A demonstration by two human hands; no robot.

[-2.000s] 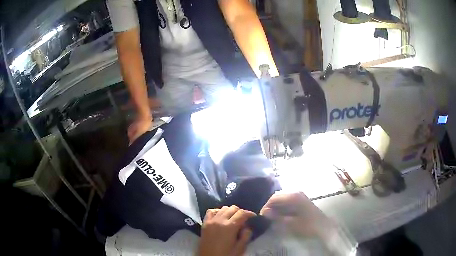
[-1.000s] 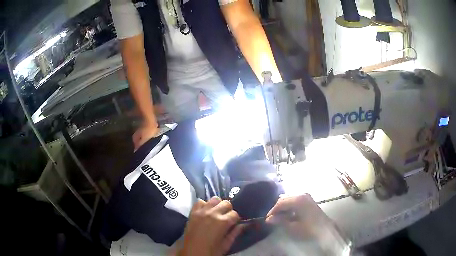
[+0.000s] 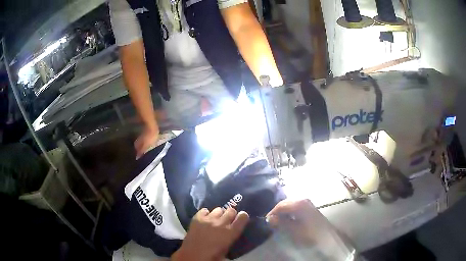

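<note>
The dark garment point(image 3: 176, 153) with a white panel point(image 3: 156, 188) lettered "@ME·CLUB" covers the left of the table and reaches the sewing machine's needle area point(image 3: 278, 171). Small white lettering point(image 3: 232, 203) shows on its dark cloth. My left hand point(image 3: 212, 232) is at the near part of the cloth, fingers curled on it. My right hand point(image 3: 299, 219), partly blurred, pinches the cloth edge to the right of my left hand, below the needle area. Glare hides the presser foot and the cloth beside it.
The off-white machine head point(image 3: 352, 109) stands right of centre. Red snips point(image 3: 351, 184) and dark scissors point(image 3: 393, 183) lie right of the needle. A person in a dark vest point(image 3: 191, 61) stands opposite, one hand by the garment. A lamp point(image 3: 230, 122) glares left of the needle.
My left hand has moved slightly left and the near cloth has been shifted and refolded. More white lettering shows on the dark cloth. The "@ME·CLUB" panel now lies more steeply.
</note>
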